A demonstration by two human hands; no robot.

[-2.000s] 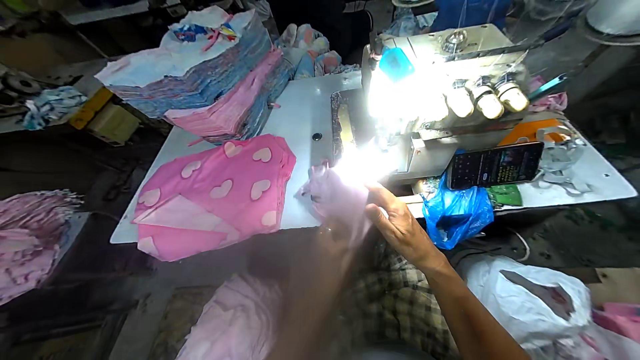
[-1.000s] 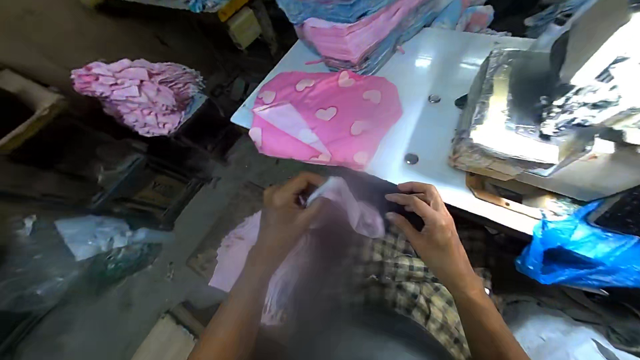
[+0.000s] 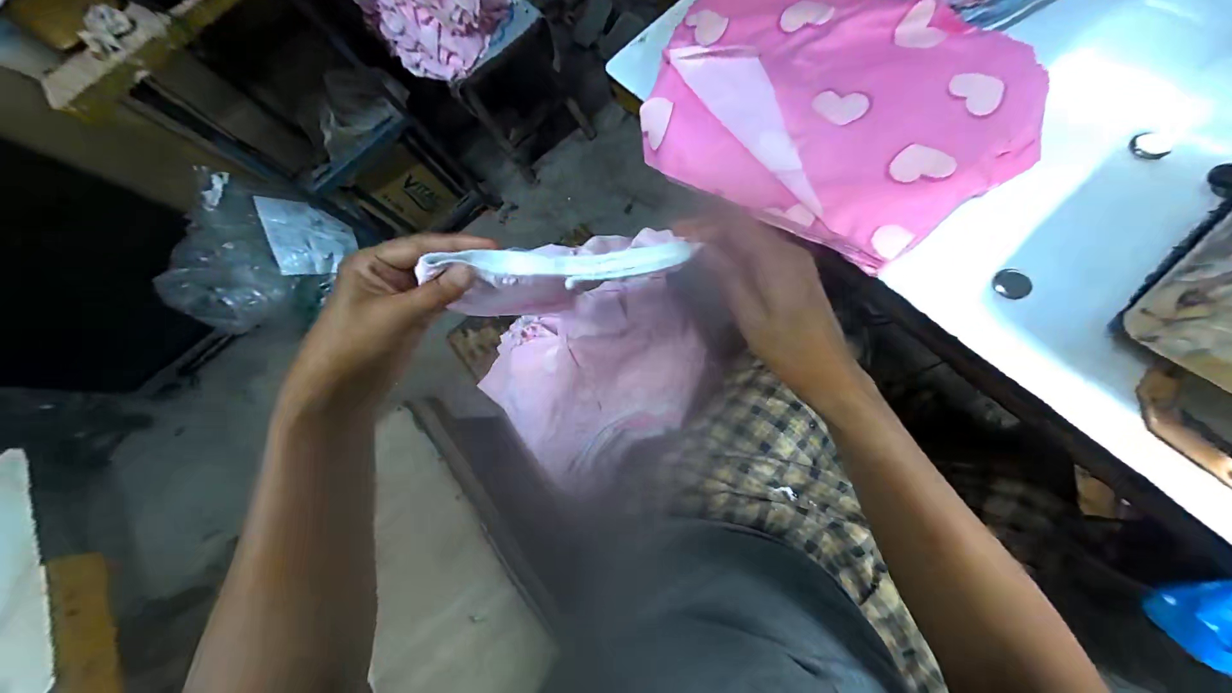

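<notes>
Between my two hands, above my lap, a pale pink fabric piece with a white elastic-like band (image 3: 587, 264) is stretched out sideways. My left hand (image 3: 390, 279) pinches the band's left end between thumb and fingers. The right end meets my right hand (image 3: 760, 284), which is blurred, its fingertips closed on the band. Below them, more pale pink fabric (image 3: 616, 366) hangs or lies by my lap; whether it is joined to the held piece cannot be told. Bright pink fabric with light hearts (image 3: 866, 106) lies flat on the white sewing table (image 3: 1078, 260), beyond my right hand.
Part of the sewing machine (image 3: 1189, 318) stands at the table's right. A blue plastic bag (image 3: 1193, 616) hangs below. Pink cloth pieces (image 3: 438, 34) are heaped on a stool at the top. Clear plastic bags (image 3: 231, 279) and a cardboard box (image 3: 414, 192) are at the left.
My left hand now shows clearly, gripping the band's left end, and the band is drawn out between both hands. Two seconds ago the fabric was by the lit machine. The view has swung left and down.
</notes>
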